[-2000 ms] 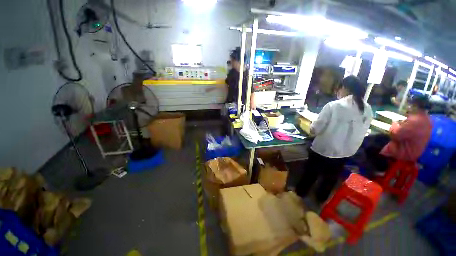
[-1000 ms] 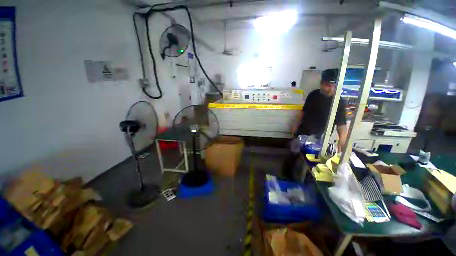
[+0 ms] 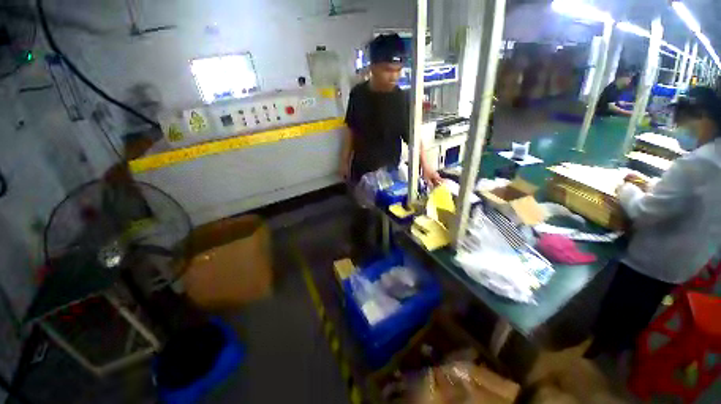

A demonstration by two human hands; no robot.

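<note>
Neither of my hands is in the picture. Nearest in front of me is a green-topped bench [image 3: 528,309]. On its near end lie a crumpled clear plastic bag [image 3: 494,272], a pink cloth-like item [image 3: 565,248], yellow papers [image 3: 433,225] and a small open carton [image 3: 514,202]. A blue crate [image 3: 391,319] holding clear plastic bags stands on the floor beside the bench. An open brown carton [image 3: 466,383] with crumpled brown material is at the bottom edge, blurred and partly cut off.
A person in black [image 3: 385,130] stands behind the bench corner. Another in white [image 3: 681,209] stands at right by red stools [image 3: 684,343]. A large machine with a yellow strip [image 3: 253,140] lines the back wall. A fan [image 3: 115,252] and brown carton [image 3: 229,264] stand left of the yellow-black floor line [image 3: 320,312].
The view swung left, then partly back right, and came closer to the bench and machine. The person in black now shows more fully, and the person in white is back in view.
</note>
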